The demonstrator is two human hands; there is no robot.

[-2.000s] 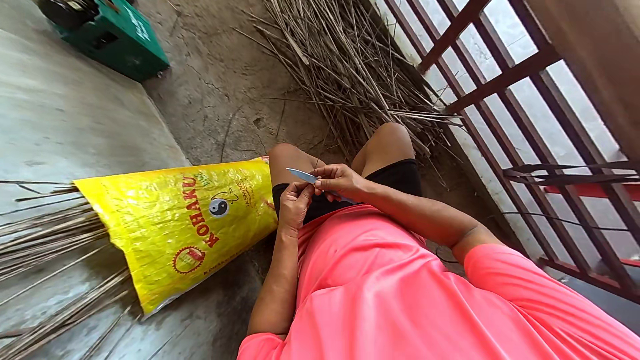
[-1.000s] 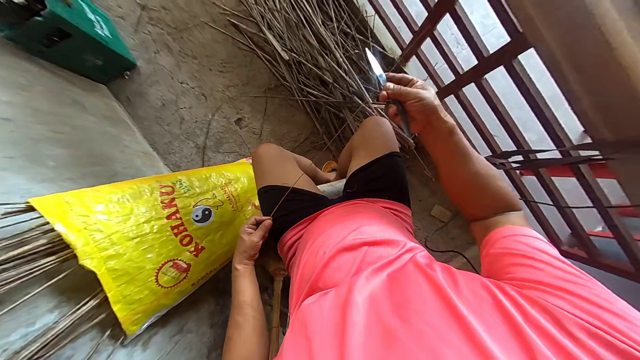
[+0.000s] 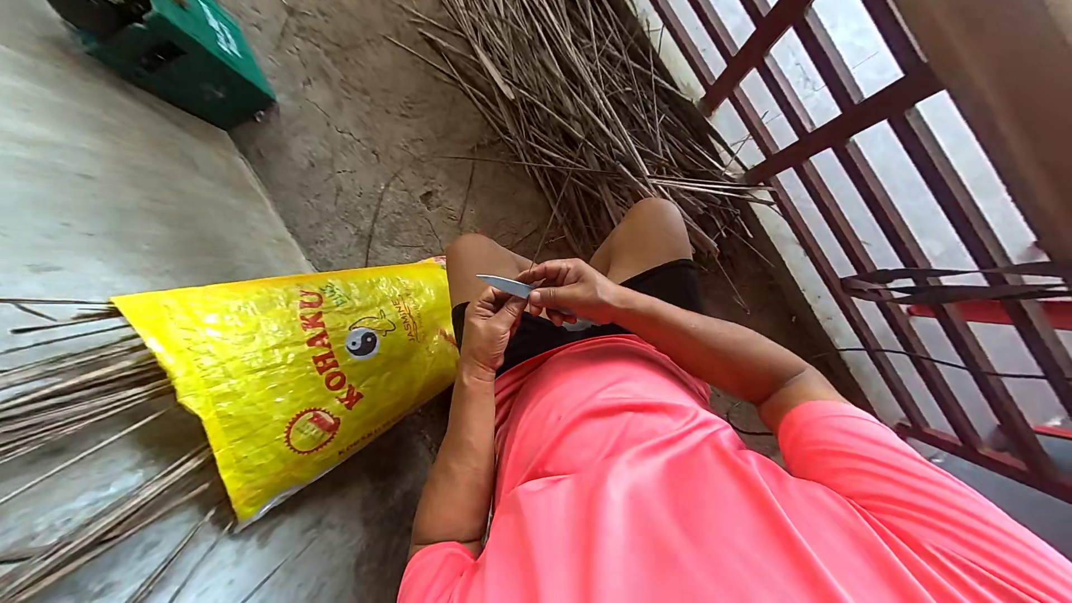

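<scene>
Over my lap my two hands meet. My right hand [image 3: 569,289] grips a small knife [image 3: 505,286], its handle hidden by the fingers and its blade pointing left across my left hand. My left hand [image 3: 492,327] pinches a thin dry stalk [image 3: 548,226] between thumb and fingers, close under the blade; the stalk rises past my knee. A yellow woven plastic sack [image 3: 276,368] lies against my leg on the left, with dry stalks [image 3: 92,394] sticking out of its mouth.
A heap of dry stalks [image 3: 569,92] lies on the rough floor beyond my knees. A brown metal grille [image 3: 846,126] with a black strap runs along the right. At the upper left is a green plastic crate [image 3: 188,63] beside a smooth raised ledge [image 3: 134,167].
My right hand with the knife has come down from the upper right to my left hand. My left hand has risen from beside my thigh to above my lap.
</scene>
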